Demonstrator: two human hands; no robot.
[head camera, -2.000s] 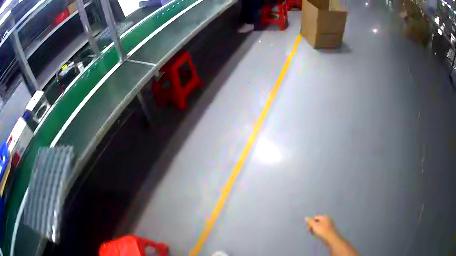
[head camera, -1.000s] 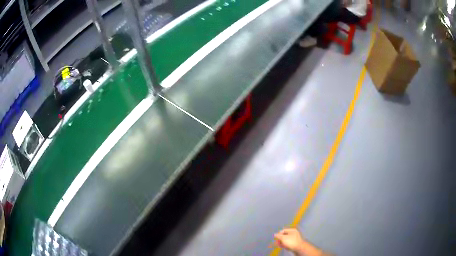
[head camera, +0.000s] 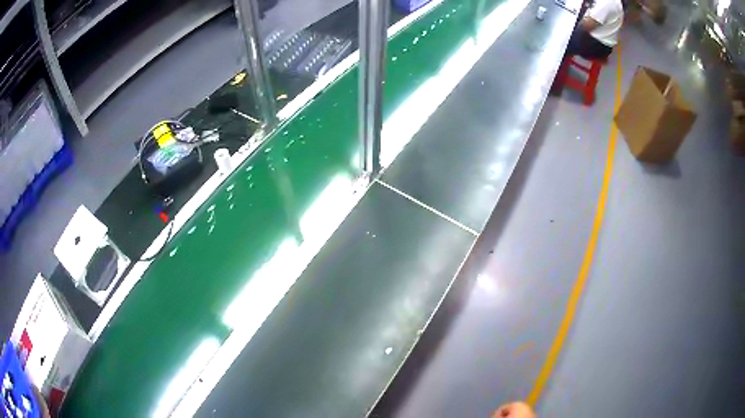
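Observation:
The dark grey-green workbench edge (head camera: 327, 302) lies nearest in front of me, beside the green conveyor belt (head camera: 269, 216). A hand, my right hand (head camera: 515, 411), shows only as a small part at the bottom edge of the picture, over the floor by the yellow line. Its fingers are mostly cut off, so whether it is open or holds anything cannot be told. My left hand is out of the picture. Small light specks lie on the belt.
A metal post (head camera: 372, 90) stands between belt and bench. A cardboard carton (head camera: 653, 116) stands on the floor at the right. A person (head camera: 603, 24) sits on a red stool (head camera: 582, 79). A blister tray (head camera: 306, 53), white box-like items (head camera: 91, 253) and yellow-topped equipment (head camera: 170, 151) are across the belt.
The view has turned left and closer over the bench. The ribbed grey tray stack at lower left has left the picture. My right hand has sunk to the bottom edge.

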